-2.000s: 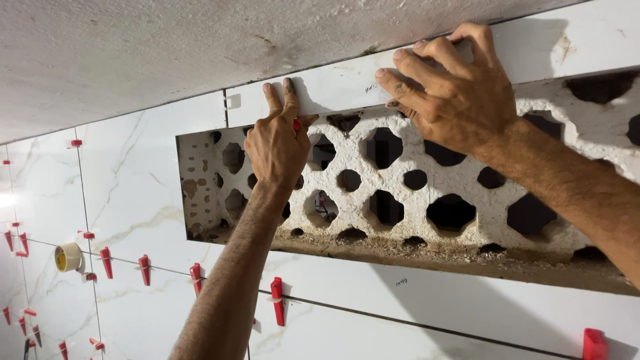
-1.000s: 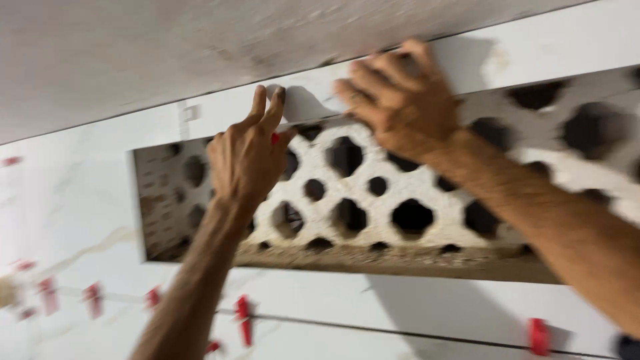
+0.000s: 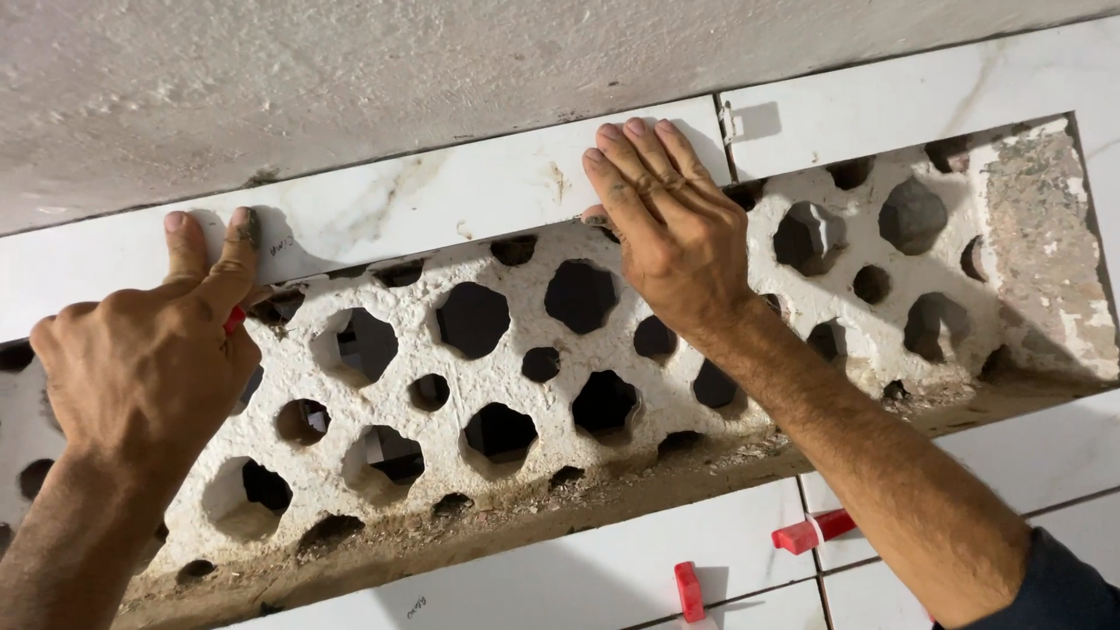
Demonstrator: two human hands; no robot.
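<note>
A narrow white marble-look tile strip (image 3: 437, 197) runs along the wall under the rough ceiling, above a recessed opening. My left hand (image 3: 149, 359) presses two fingertips on the strip's left part; its other fingers are curled around a small red item (image 3: 234, 319), probably a tile wedge, mostly hidden. My right hand (image 3: 669, 210) lies with its fingers flat on the strip near its right end, the thumb at the lower edge. Beside that end, across a vertical joint, sits another white tile (image 3: 884, 109), with a white clip (image 3: 729, 121) in the joint.
Behind the forearms is a whitewashed openwork block screen (image 3: 551, 411) with a dusty ledge (image 3: 560, 516). Below it are white tiles (image 3: 542, 560) with red levelling wedges (image 3: 689, 591) (image 3: 809, 531) at the joints. The rough ceiling (image 3: 350, 79) slopes across the top.
The view has swung right, bringing the opening's right end into sight. My right hand has moved along the strip to near the right joint, its fingers now straighter. My left hand still presses with two fingers.
</note>
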